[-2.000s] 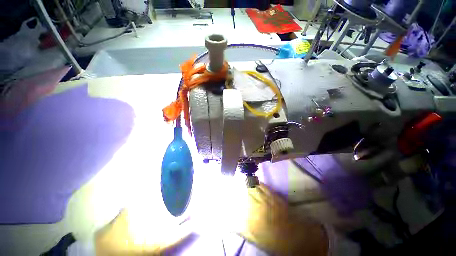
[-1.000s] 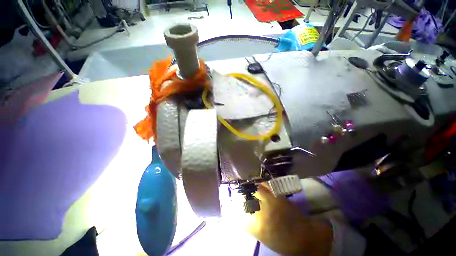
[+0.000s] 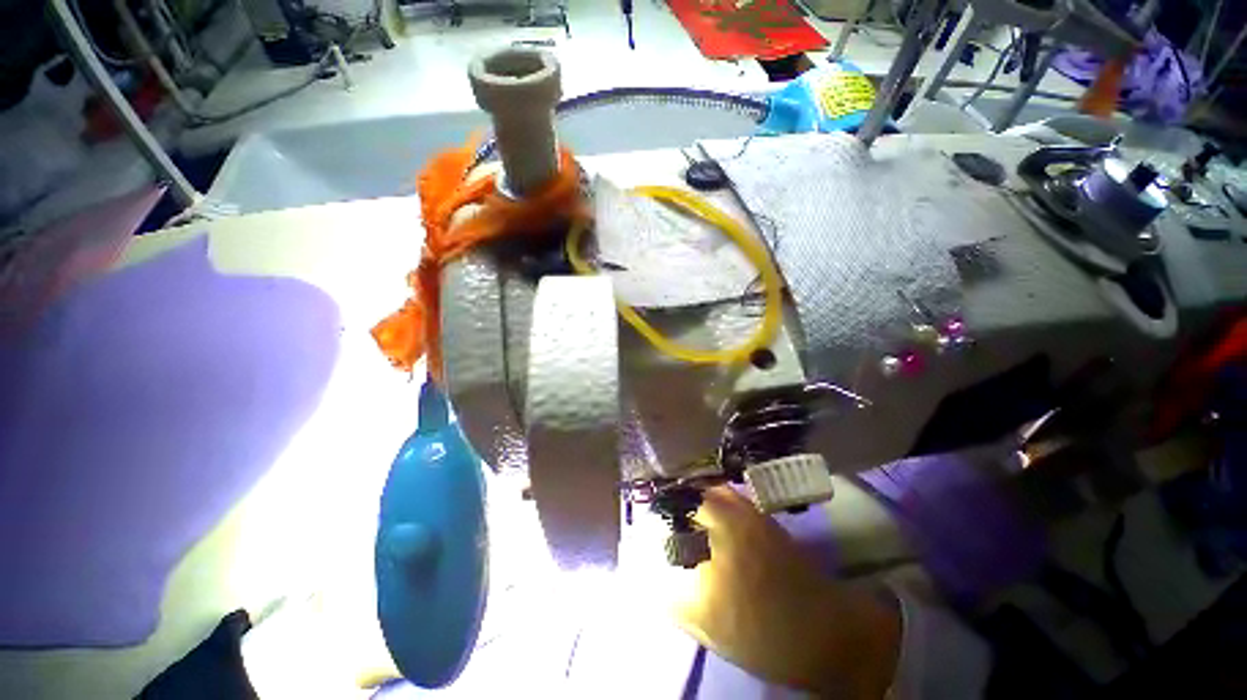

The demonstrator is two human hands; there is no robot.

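Note:
The off-white sewing machine (image 3: 875, 260) stretches across the right, its head over the work. My right hand (image 3: 766, 595) is low on the right of the needle area, its fingertips hidden behind the machine head and lost in glare. My left hand (image 3: 328, 654) shows only as a washed-out shape at the bottom, left of the blue lamp housing (image 3: 431, 561). Purple cloth shows at the bottom by my right wrist (image 3: 725, 677); the part under the needle is whited out. The presser foot and needle are hidden.
A large purple panel (image 3: 151, 424) lies flat at left. Orange cloth (image 3: 465, 233) is tied round the post, and a yellow ring (image 3: 759, 260) lies on the head. Pins (image 3: 923, 349) stick on the body. Purple cloth (image 3: 971, 527) hangs beyond my right hand.
My view has moved closer to the machine head than two seconds ago. My left hand has moved from the work's lower middle further left and is fainter. My right hand stays near the needle area.

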